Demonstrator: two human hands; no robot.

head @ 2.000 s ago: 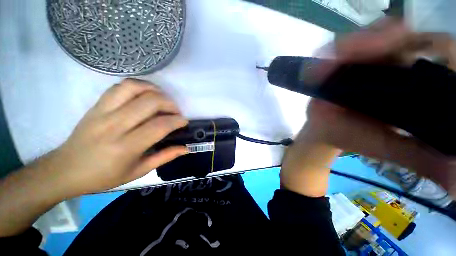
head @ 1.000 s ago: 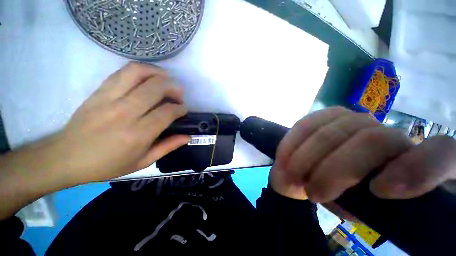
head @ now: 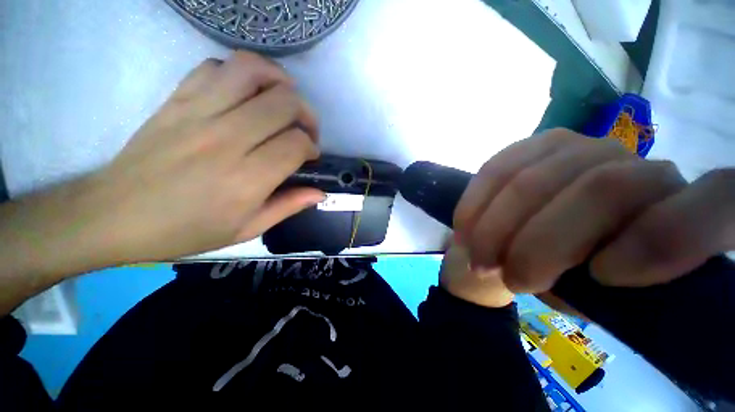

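Note:
A black device housing (head: 372, 221) lies on the white work mat (head: 451, 88) at its near edge, with a white label (head: 342, 202) and a thin yellow rubber band (head: 355, 211) around it. My left hand (head: 218, 153) grips the housing's left end, thumb beside the label. My right hand (head: 564, 209) is closed around the black electric screwdriver (head: 439, 190). The screwdriver's front end is at the right end of the housing's thick edge. Its bit and the screw are not visible.
A round grey dish (head: 266, 32) of silver screws sits beyond my left hand, cut off by the top edge. A blue bin (head: 633, 121) of orange rubber bands stands at the right. A white foam tray (head: 697, 88) is at the upper right.
My right hand has swung the screwdriver from above the mat to the housing's right end. In the last second, housing, dish and hands have shifted up and right in view together.

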